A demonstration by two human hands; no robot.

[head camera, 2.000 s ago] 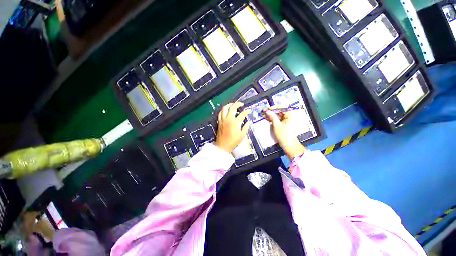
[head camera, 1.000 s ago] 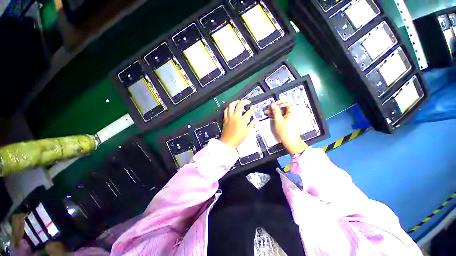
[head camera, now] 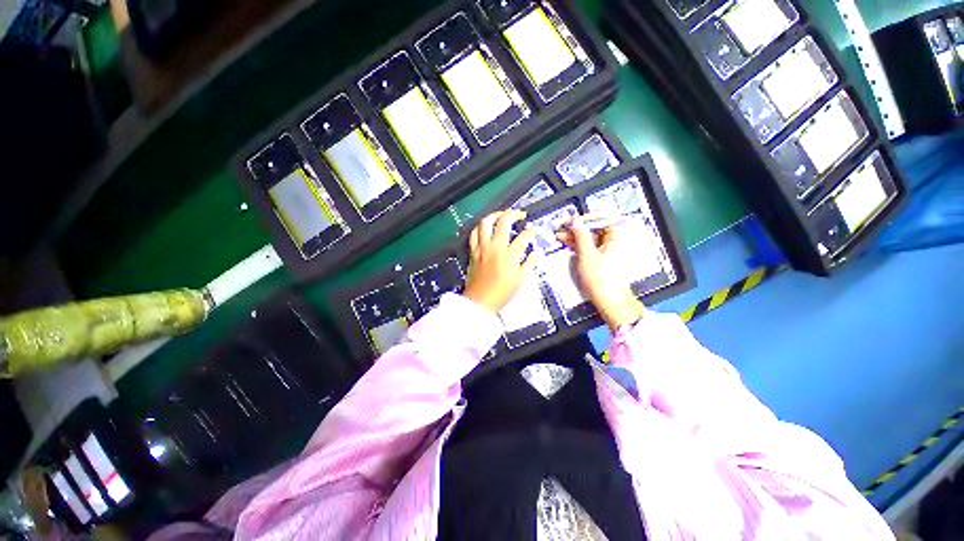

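An open phone lies in the front phone tray, its pale battery area toward me and its board end under my fingertips. My left hand rests over the tray, fingers apart, fingertips at the left side of that board end; I see nothing held in it. My right hand pinches thin tweezers over the same board end. Its fingertips are small and blurred, so any small part there cannot be made out. Another open phone lies at the tray's right end.
Another tray lies partly under the front one. Stacked phone trays stand beyond, with another stack at right. Dark trays lie at left by a yellow-wrapped post. Another person's hand is at lower left, beside white strips.
Since two seconds ago, the view has shifted slightly. My right fingers have moved a little at the board end; my left hand stays beside them. White-striped items have come into view at lower left.
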